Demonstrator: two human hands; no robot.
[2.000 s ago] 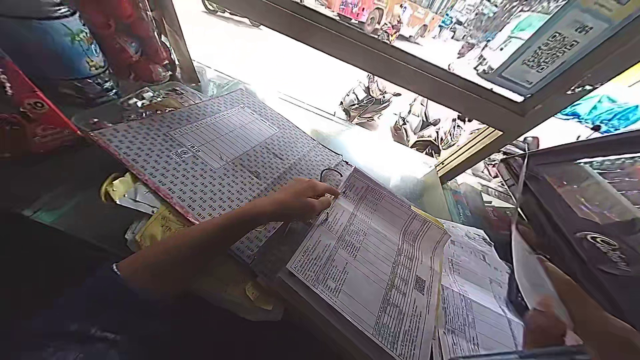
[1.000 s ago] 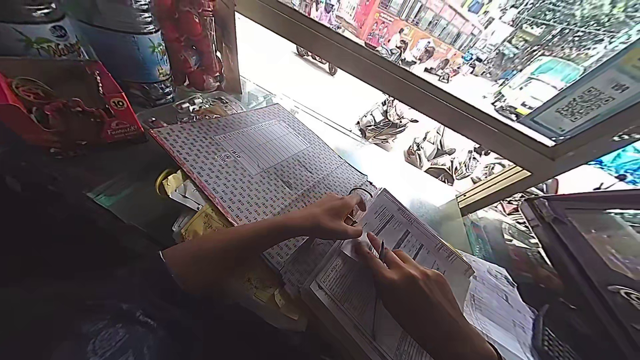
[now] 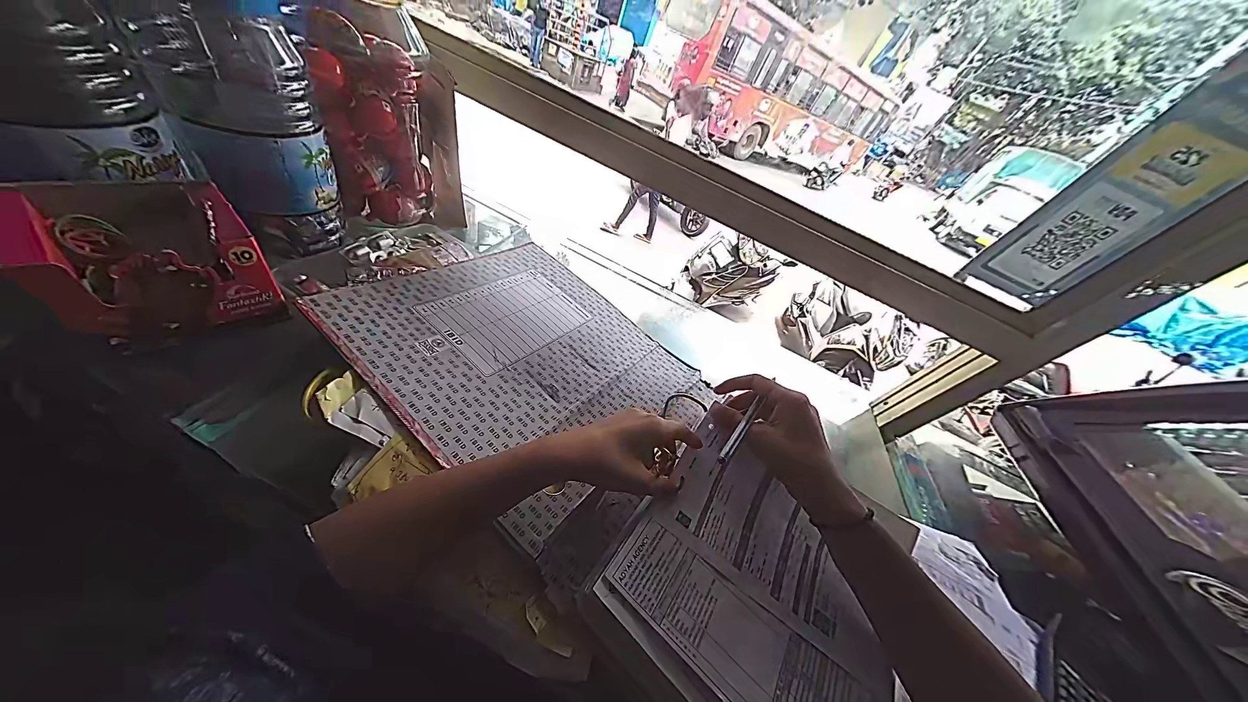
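A lever arch file lies opened out, its patterned inner cover to the left and a stack of printed sheets to the right. My left hand pinches the edge of a printed paper beside the file's metal ring. On the other side of the ring, my right hand holds a pen between its fingers and touches the paper's upper edge. Whether the paper is on the ring cannot be told. More loose sheets lie at the right, partly behind my right forearm.
Large plastic jars and a red candy box stand at the left. Yellow papers lie under the file's near edge. A dark case stands at the right. Beyond the counter is a window frame, with parked scooters outside.
Two seconds ago my right hand was off at the far right by a sheet; it is now at the file's ring, beside my left hand. The view has shifted somewhat.
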